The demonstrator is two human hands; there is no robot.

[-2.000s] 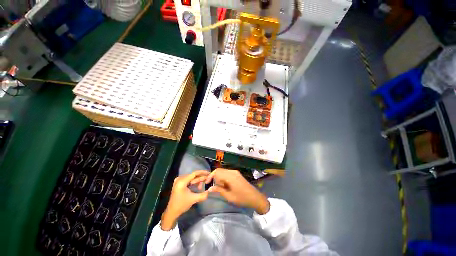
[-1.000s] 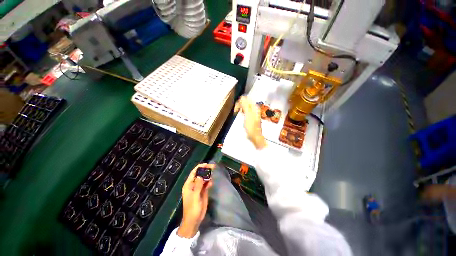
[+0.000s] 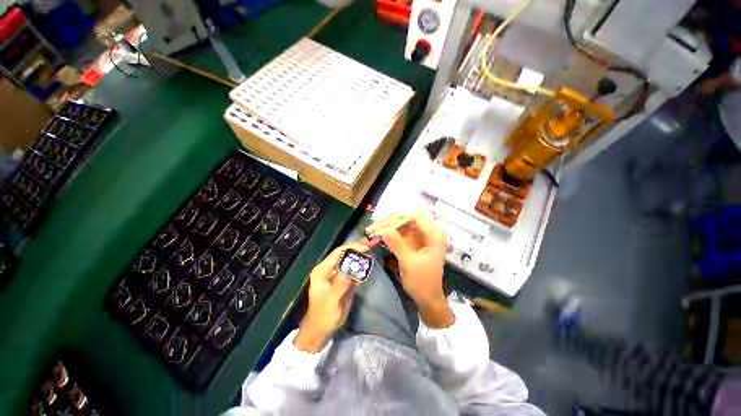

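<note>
My left hand (image 3: 327,294) holds a small rounded-square watch housing (image 3: 356,266) over my lap, its shiny face with pale reflections turned up. My right hand (image 3: 418,253) is just to the right, its fingertips near the housing's upper right; whether they hold anything tiny is too blurred to tell. On the white press base (image 3: 390,188) sit an orange-brown fixture nest (image 3: 465,160) with a dark centre and another nest (image 3: 500,203) beside the gold press head (image 3: 538,146), whose lower end is over the nests.
A black blister tray (image 3: 218,264) lies left on the green mat. Behind it is a stack of white sheets (image 3: 325,106) on a thick tan pile. More trays (image 3: 53,162) are at far left. The controller (image 3: 427,28) stands behind the press. A person's striped sleeve (image 3: 642,366) shows at lower right.
My right hand has come back from the press base to beside the housing. My left hand has tilted the housing, and its face now looks bright. The view has shifted.
</note>
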